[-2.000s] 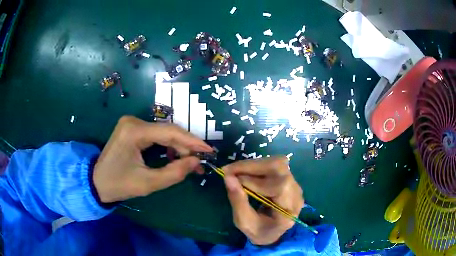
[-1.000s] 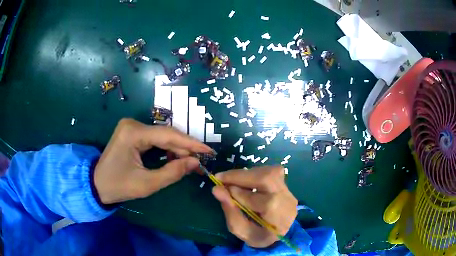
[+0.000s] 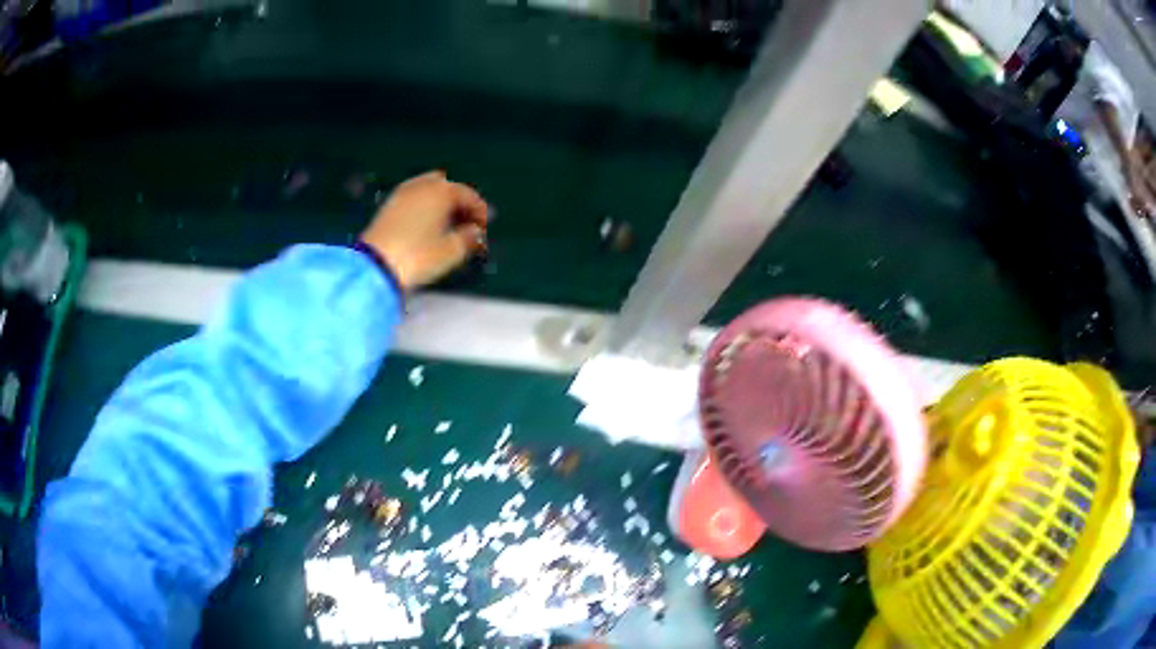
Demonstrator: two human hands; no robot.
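Observation:
My left hand [image 3: 431, 228] reaches over the dark green belt beyond the white rail. Its fingers are curled, and a small dark electronic module seems to show at the fingertips, though the view is blurred. Only a sliver of my right hand [image 3: 590, 644] shows at the bottom edge, so its hold and the tweezers are hidden. Loose white pieces [image 3: 539, 583] lie scattered on the green bench, with dark modules [image 3: 380, 510] among them. White pad strips [image 3: 361, 601] lie near the bottom edge, left of centre. Another small module [image 3: 617, 233] lies on the belt, right of my left hand.
A pale metal post [image 3: 748, 178] rises from the white rail [image 3: 488, 332], with crumpled white paper [image 3: 640, 399] at its foot. A pink fan [image 3: 811, 425] and yellow fan [image 3: 1014, 501] stand at right. A green-edged tray [image 3: 51, 368] and clear bottle [image 3: 32, 241] are left.
The view has tilted up towards the belt. My left hand has moved from the bench out over the belt. My right hand has almost left the picture, and the tweezers no longer show.

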